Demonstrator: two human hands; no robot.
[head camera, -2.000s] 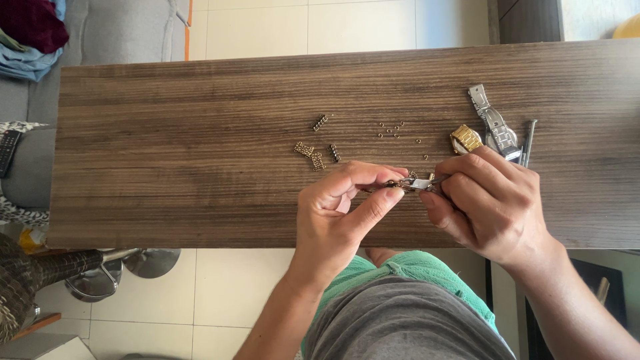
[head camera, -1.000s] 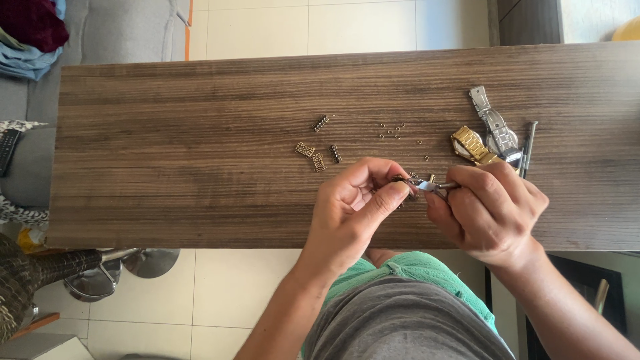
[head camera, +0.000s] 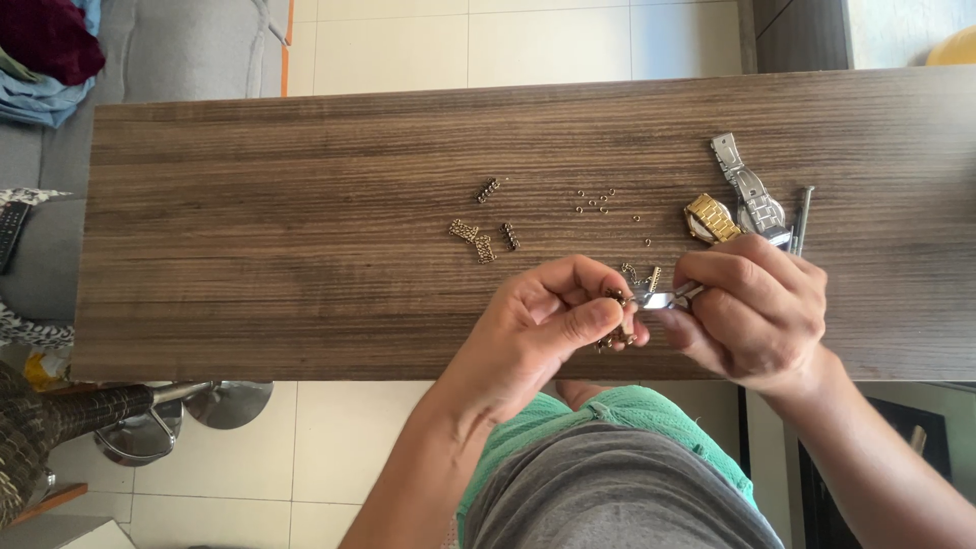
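Observation:
Near the table's front edge, my left hand (head camera: 560, 328) pinches a dark bronze-coloured piece of chain jewellery (head camera: 616, 296) between thumb and fingers; part of it hangs below them. My right hand (head camera: 751, 309) grips a small shiny metal tool (head camera: 657, 300), most of it hidden in the fist. Its tip meets the jewellery at my left fingertips. Just behind the tool lie a short chain (head camera: 630, 273) and a small ribbed bar (head camera: 655, 277). Several small open metal rings (head camera: 592, 202) are scattered farther back. Left of them lie dark link pieces (head camera: 487, 190) and gold-coloured chain pieces (head camera: 483, 248).
On the wooden table (head camera: 267, 229), a gold-coloured watch (head camera: 712, 218) and a silver-coloured watch (head camera: 761, 212) lie just behind my right hand. A slim metal tool (head camera: 803, 221) is beside them. A bar stool (head camera: 137, 435) stands at the lower left, past the front edge.
The jewellery in my left hand now shows more below the fingers. My right hand has shifted slightly, still holding the metal tool. The loose pieces lie where they were.

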